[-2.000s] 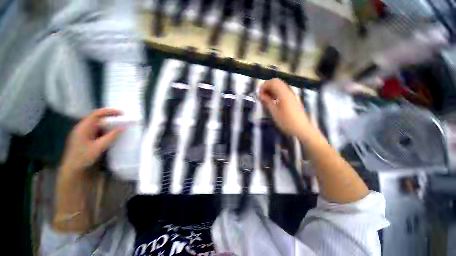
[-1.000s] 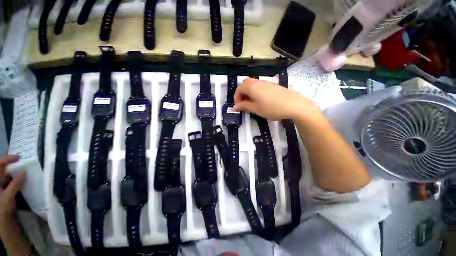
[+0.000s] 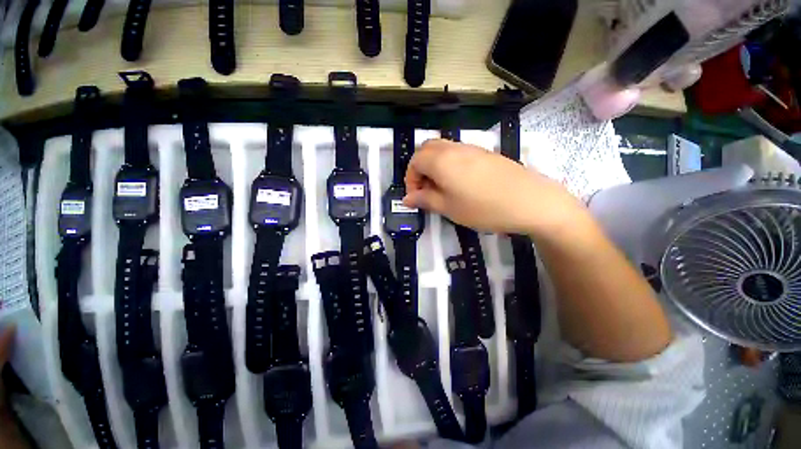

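Note:
Black smartwatches lie in two rows in a white foam tray (image 3: 172, 302). In the back row, several watch faces, such as one smartwatch (image 3: 205, 217), bear a small white label (image 3: 201, 203). My right hand (image 3: 448, 186) is over the sixth watch (image 3: 404, 221) from the left, fingertips at the white label on its face. The fingertips are bunched, and whether they grip the label cannot be told. My left hand (image 3: 7, 351) is mostly cut off at the left edge, beside a printed label sheet (image 3: 14, 254). The front-row faces show no label.
Watch straps (image 3: 222, 35) hang over the light wooden board (image 3: 176, 74) at the back. A black phone (image 3: 534, 39) lies on it at right. A pink-and-white fan (image 3: 650, 53), a round-grilled grey fan (image 3: 761, 286) and a printed paper (image 3: 575, 140) are at right.
The view has steadied and moved closer to the tray. My right hand has stayed at the sixth watch since one second ago. My left hand has slipped mostly out of the left edge.

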